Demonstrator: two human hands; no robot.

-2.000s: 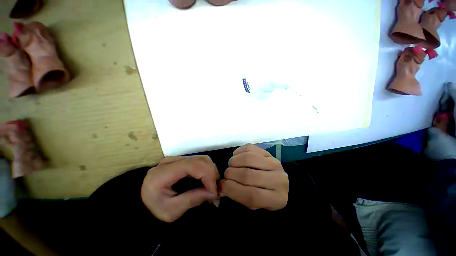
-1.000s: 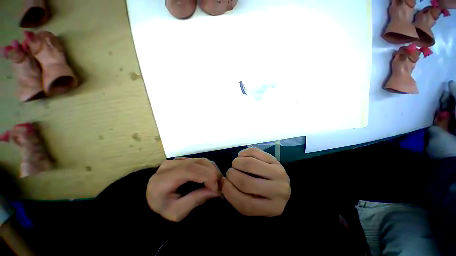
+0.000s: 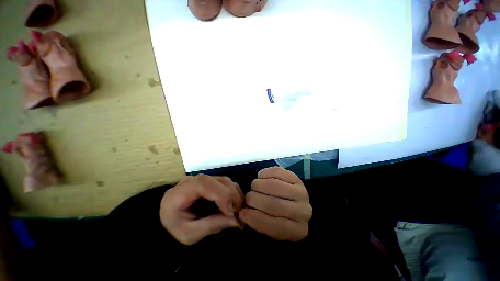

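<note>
My left hand (image 3: pixel 201 209) and my right hand (image 3: pixel 277 205) are bare and meet fingertip to fingertip at the bench's near edge, in front of my dark clothing. The left thumb and fingers form a ring with their tips pinched together. The right fingers are curled in. Any small thing between the fingertips is hidden or too small to name. Beyond the hands lies a bright white paper sheet (image 3: pixel 230 121) with a small dark mark on it. Two tan-brown rounded parts (image 3: pixel 205 9) are cut off by the top edge.
Several tan torsos (image 3: pixel 67 71) with pink-red scarves stand or lie on the stained tan cardboard (image 3: pixel 123 121) at left. More torsos (image 3: pixel 444 79) are on the white surface at right. A neighbouring person's grey-blue sleeve (image 3: pixel 485 158) shows at the right edge.
The view has shifted slightly. My hands stay together, with small changes at the fingertips. The neighbour's sleeve and arm at the lower left have gone from view.
</note>
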